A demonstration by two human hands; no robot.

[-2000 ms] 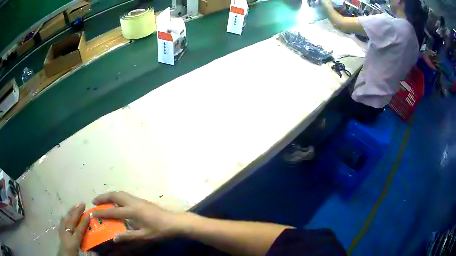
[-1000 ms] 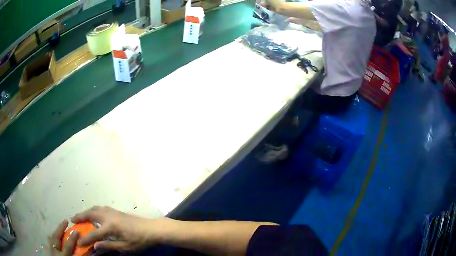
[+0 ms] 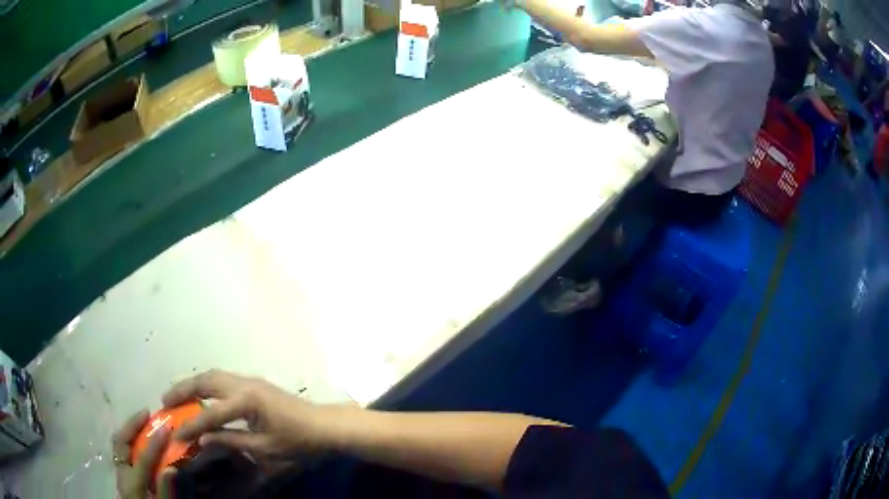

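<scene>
An orange-topped retail box (image 3: 164, 435) is between my two hands at the lower left, over the near end of the white bench. My right hand (image 3: 239, 417) reaches in from the right with its fingers on the box's orange face. My left hand (image 3: 136, 458) is on the box's left side, partly cut off by the bottom edge. The lower part of the box is dark and hidden. Another retail box (image 3: 18, 404) stands at the left edge, cut off by the picture.
Two open retail boxes stand on the green conveyor (image 3: 185, 185), one nearer (image 3: 283, 115) and one farther (image 3: 416, 51). A pale tape roll (image 3: 246, 57) and brown cartons (image 3: 109, 122) are beyond. Bagged parts (image 3: 585, 90) lie near a seated person (image 3: 710, 93) on a blue stool (image 3: 682, 283).
Since the first frame, less of the orange face shows between my hands, which stay around the box. The view shifted and returned partway; the conveyor boxes stand farther left.
</scene>
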